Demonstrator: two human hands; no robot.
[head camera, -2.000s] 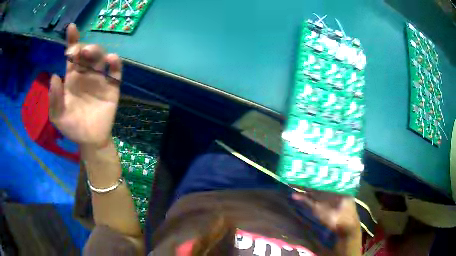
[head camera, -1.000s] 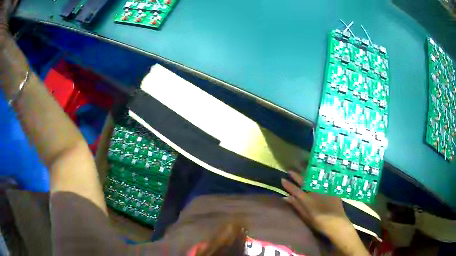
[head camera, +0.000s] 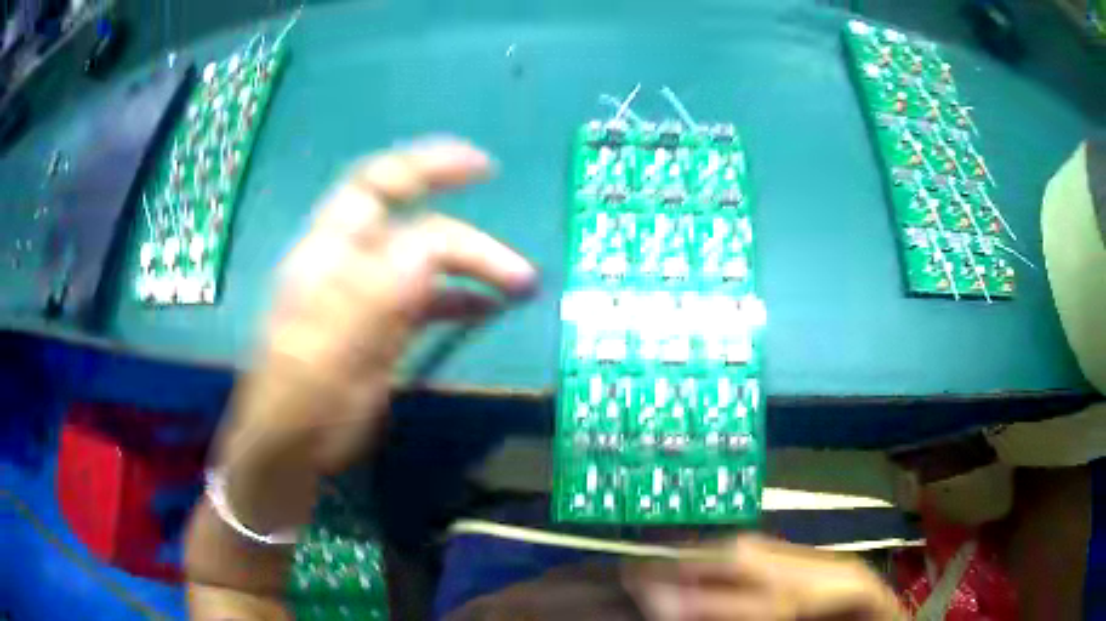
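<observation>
A green PCB panel (head camera: 661, 400) lies upright in view at the centre, its far part over the table and its near end past the table edge. My right hand (head camera: 758, 582) is at its near end, blurred, holding the pale-edged tape release liner (head camera: 570, 541) beneath it. My left hand (head camera: 388, 261) is raised left of the panel, blurred, fingers curled. A dark strip seems to hang below its fingers; whether the fingers grip it is unclear.
One PCB panel with wires lies at left (head camera: 209, 182), beside a dark flat case (head camera: 91, 182). Another panel lies at right (head camera: 928, 164). A pale tape roll (head camera: 1077, 261) stands at the right edge. Below are a red stool (head camera: 91, 485), boxed panels (head camera: 340, 573) and red bubble wrap (head camera: 970, 576).
My left hand has come from the far left to beside the central panel. The view has turned, and the wide liner band now shows mostly as a thin edge.
</observation>
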